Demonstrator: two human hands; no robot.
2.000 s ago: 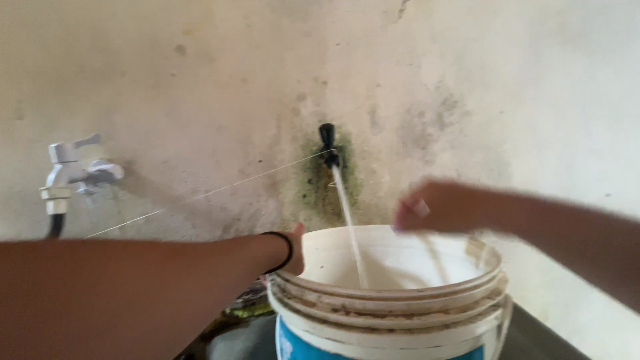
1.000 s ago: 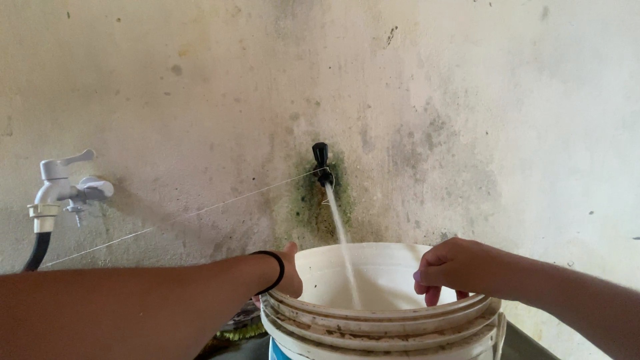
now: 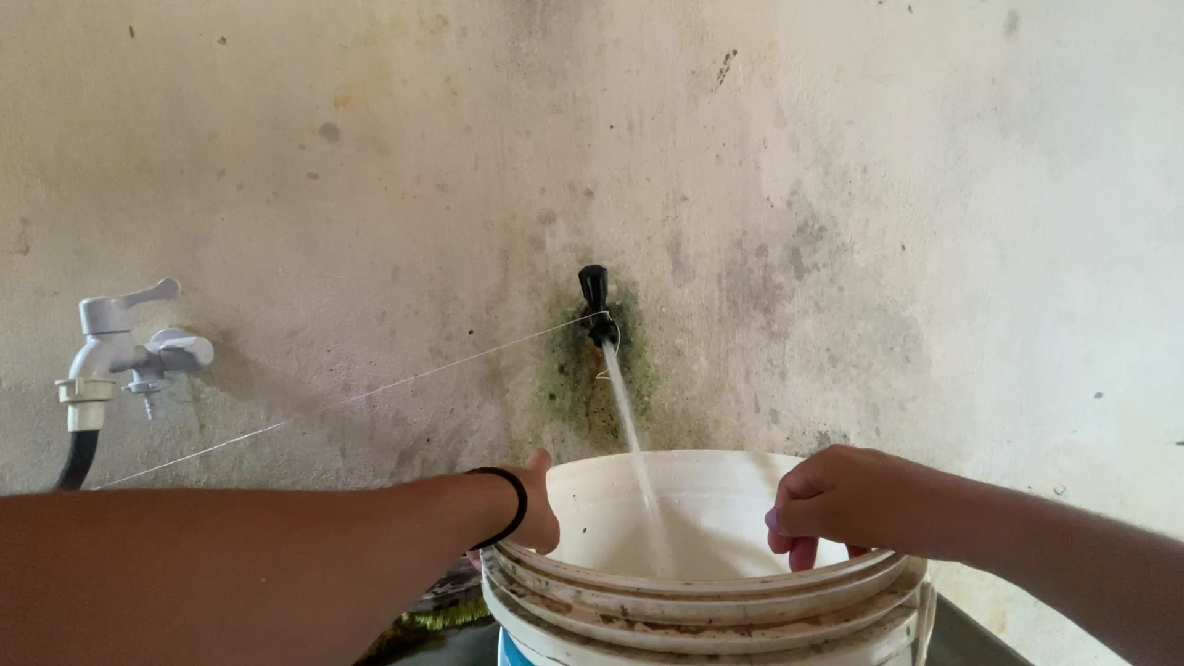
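Observation:
A white plastic bucket (image 3: pixel 721 638) with a grimy ridged rim stands below a black tap (image 3: pixel 597 301) on the wall. A stream of water (image 3: pixel 634 435) runs from the tap into the bucket. My left hand (image 3: pixel 536 504), with a black band at the wrist, is at the bucket's left rim; its fingers are mostly hidden outside the wall, so a grip cannot be confirmed. Over the right rim, my right hand (image 3: pixel 823 509) hangs with curled fingers pointing down inside the bucket. Whether it holds anything cannot be told.
At the left, a white plastic tap (image 3: pixel 106 347) with a black hose (image 3: pixel 79 460) juts from the stained wall (image 3: pixel 416 231). A thin string (image 3: pixel 416 377) runs from the black tap down to the left. Green bristles (image 3: pixel 449 613) show beside the bucket, above a dark surface.
My right hand, blurred above the bucket's opening two seconds ago, has come to the right rim. My left hand stays at the left rim. The water keeps running.

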